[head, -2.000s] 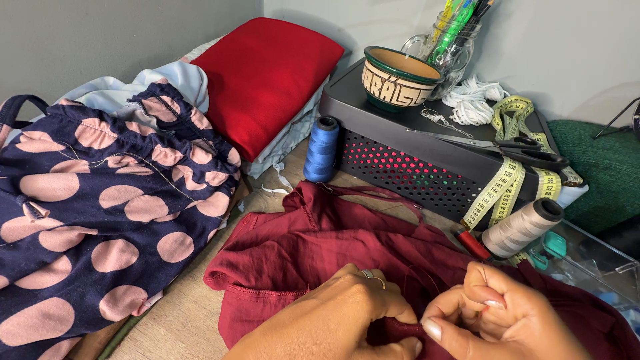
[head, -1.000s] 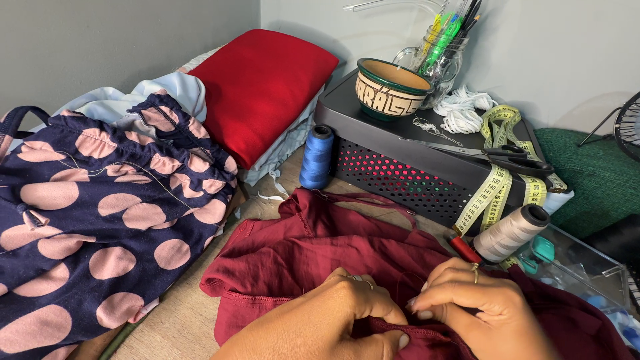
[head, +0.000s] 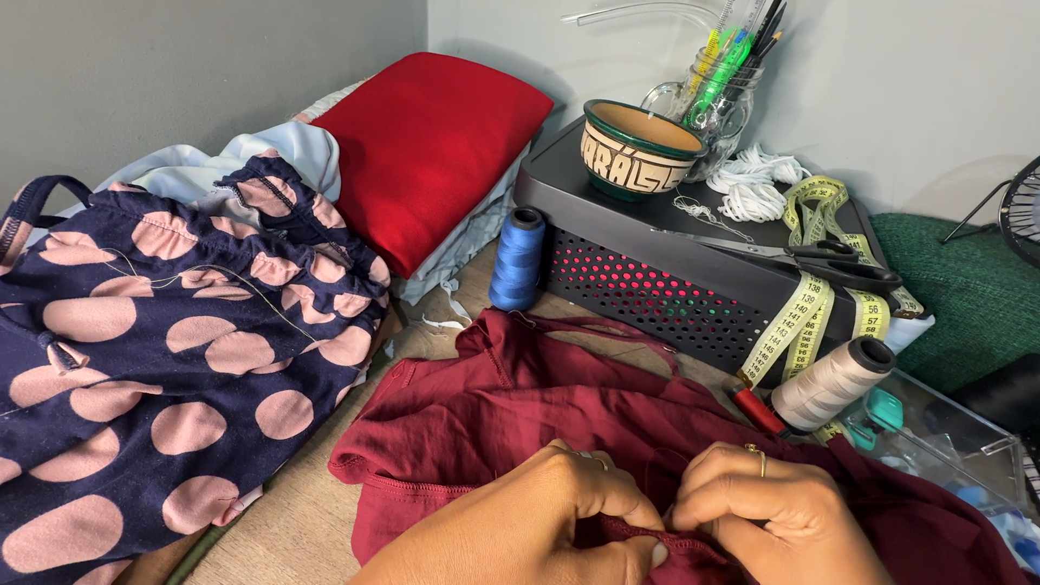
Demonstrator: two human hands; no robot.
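A maroon garment (head: 561, 414) with thin straps and overlocked seams lies bunched across the wooden table. My left hand (head: 552, 512), with a ring, pinches a seamed edge of it between thumb and fingers. Close beside it, my right hand (head: 764, 512), also wearing a ring, grips the same edge, its fingertips nearly touching the left ones. Whether a needle is between the fingers cannot be seen. Behind the garment stands a cone of blue thread (head: 517, 260). A beige thread cone (head: 833, 386) leans on its side near a small red spool (head: 757, 410).
A navy garment with pink dots (head: 195, 349) covers the left side, beside folded red fabric (head: 439, 146). On a black perforated box (head: 650, 284) are a painted bowl (head: 638, 154), scissors (head: 796, 253), white cord (head: 751, 187) and a yellow measuring tape (head: 800, 317). A clear container (head: 951, 439) stands at right.
My right hand's fingers, raised and curled two seconds ago, have come down onto the maroon edge beside my left fingertips. My left hand keeps its pinch on the cloth.
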